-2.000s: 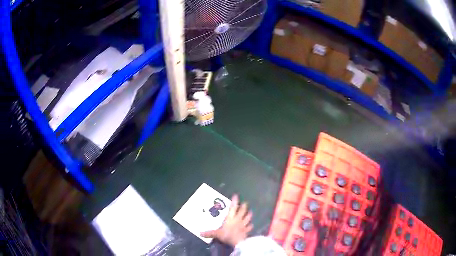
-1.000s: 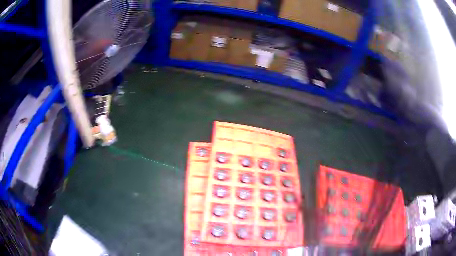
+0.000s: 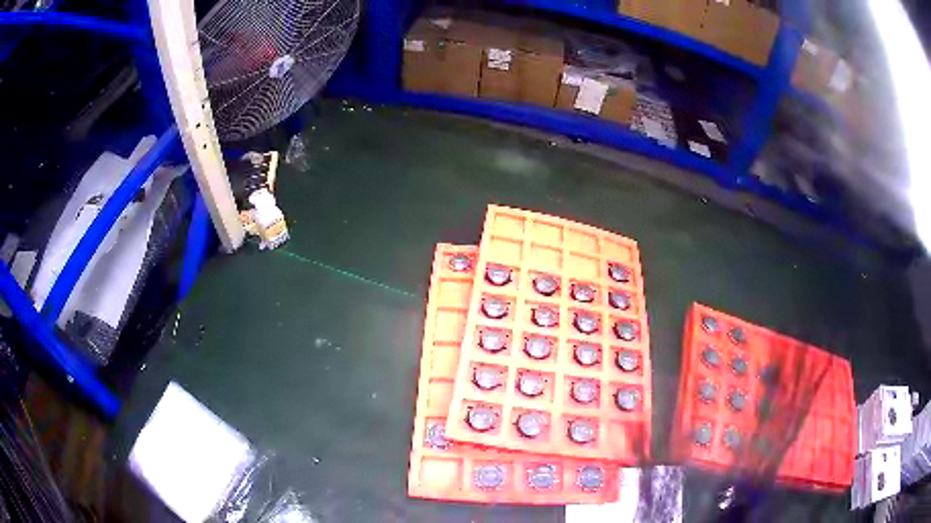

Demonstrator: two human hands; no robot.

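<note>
Two overlapping red-orange compartment trays lie on the green mat, the top one tilted over the lower one. Small round grey devices sit in many of the upper tray's pockets; its far row is mostly empty. Another red-orange tray with round devices lies to the right, partly hidden by dark blurred strands. A white item is cut off by the bottom edge; I cannot tell what it is. Neither my left hand nor my right hand can be made out.
White printed boxes are stacked at the right. A white sheet and clear plastic lie lower left. A pale post, a small bottle and a fan stand upper left. Blue racks hold brown cartons.
The view has swung right since the earliest frame, then slightly back left. The hand on the white printed card is out of view. The trays look unchanged.
</note>
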